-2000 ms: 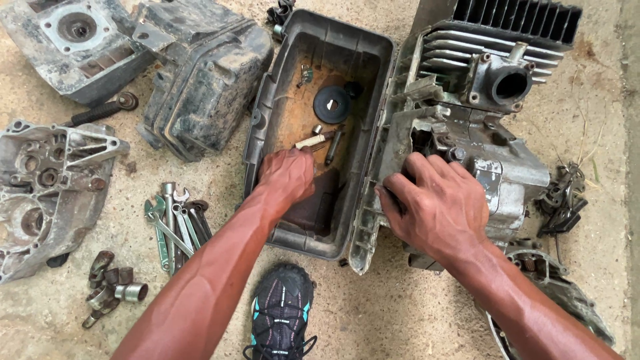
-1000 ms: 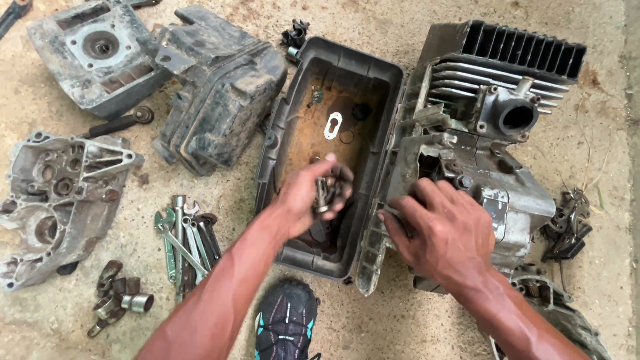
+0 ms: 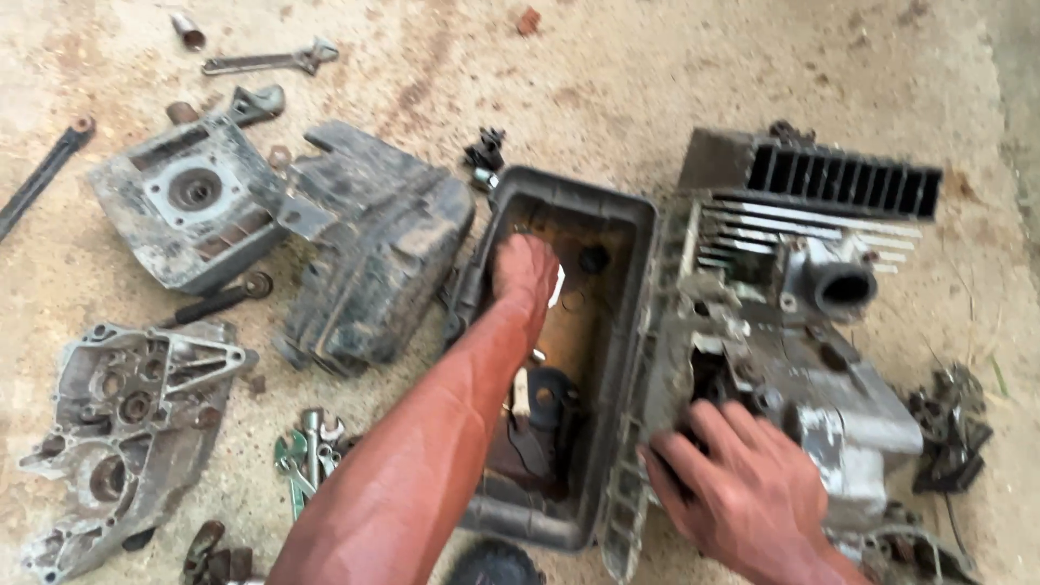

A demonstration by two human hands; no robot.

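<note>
My left hand [image 3: 526,268] reaches into the far left part of a black plastic tray [image 3: 569,528]; its fingers point down and blur, so what they touch is hidden. Beside it a white gasket [image 3: 556,286] shows in part. A dark disc-like part [image 3: 554,390] and a pale strip [image 3: 521,390] lie nearer in the tray, and a small round black piece [image 3: 594,259] is at the far right. My right hand [image 3: 731,471] rests with curled fingers on the side of a finned metal engine [image 3: 845,390], by a dark opening in its casing; whether it grips the edge cannot be seen.
Left of the tray lie a dirty black plastic housing [image 3: 382,252], a finned cylinder head [image 3: 195,195], a ratchet [image 3: 223,301], an engine casing half [image 3: 138,422] and several wrenches [image 3: 305,455]. An adjustable wrench [image 3: 272,61] lies farther off. A carburetor-like part [image 3: 946,431] sits at right.
My left hand, which held small metal parts over the tray a second ago, has moved to the tray's far left part. My right hand stays on the engine. The view has shifted.
</note>
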